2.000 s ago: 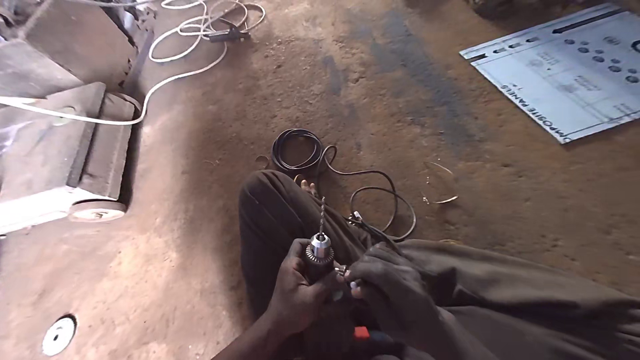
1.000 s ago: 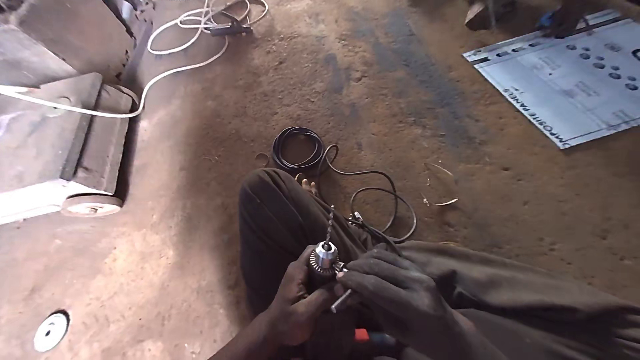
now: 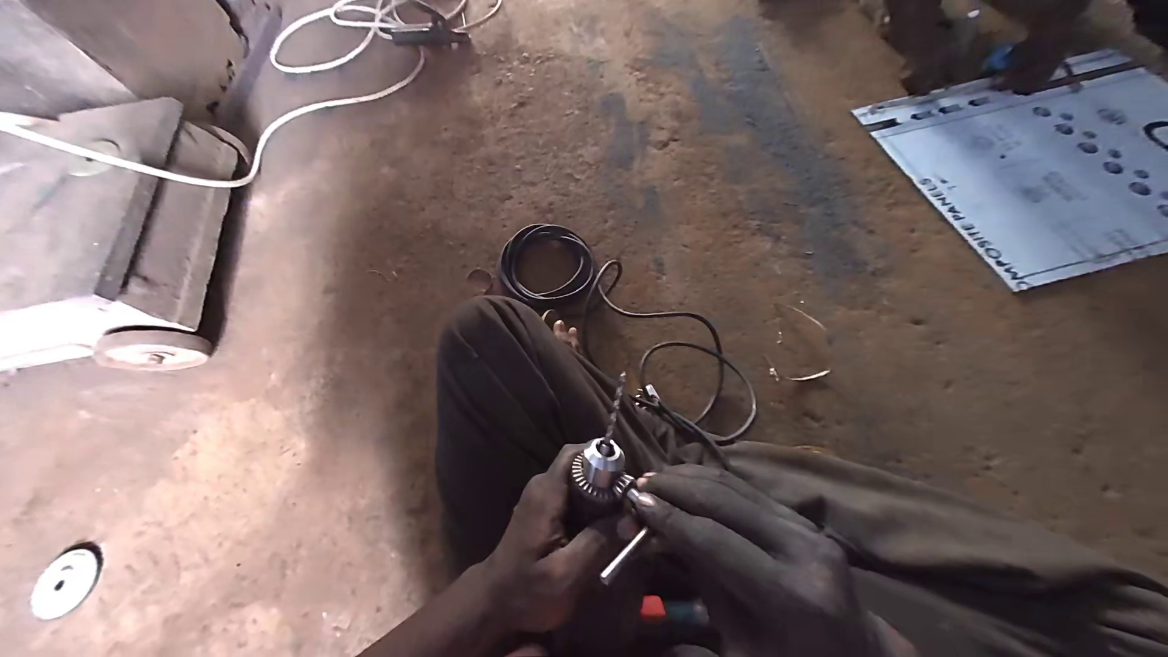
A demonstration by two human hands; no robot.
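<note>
My left hand (image 3: pixel 557 552) grips a power drill around its toothed metal chuck (image 3: pixel 602 470). A twist drill bit (image 3: pixel 617 411) stands in the chuck, pointing away from me. My right hand (image 3: pixel 748 538) pinches a chuck key (image 3: pixel 626 555) between thumb and fingers, with its head against the chuck's teeth at the right side. The key's bar slants down and to the left. Part of the drill's body, red and dark teal (image 3: pixel 671 610), shows below between my hands; the rest is hidden by them and by my lap.
A coiled black cable (image 3: pixel 547 265) lies beyond my knee. A wheeled metal machine (image 3: pixel 137 228) stands at the left, crossed by a white cable (image 3: pixel 301 109). An abrasive disc (image 3: pixel 66 582) lies lower left. At the upper right, another person's hand (image 3: pixel 1031 64) is at a printed composite panel (image 3: pixel 1031 192).
The chuck key's bar, hardly visible two seconds ago, now shows below my right fingers. The other person's hand has come into view at the panel.
</note>
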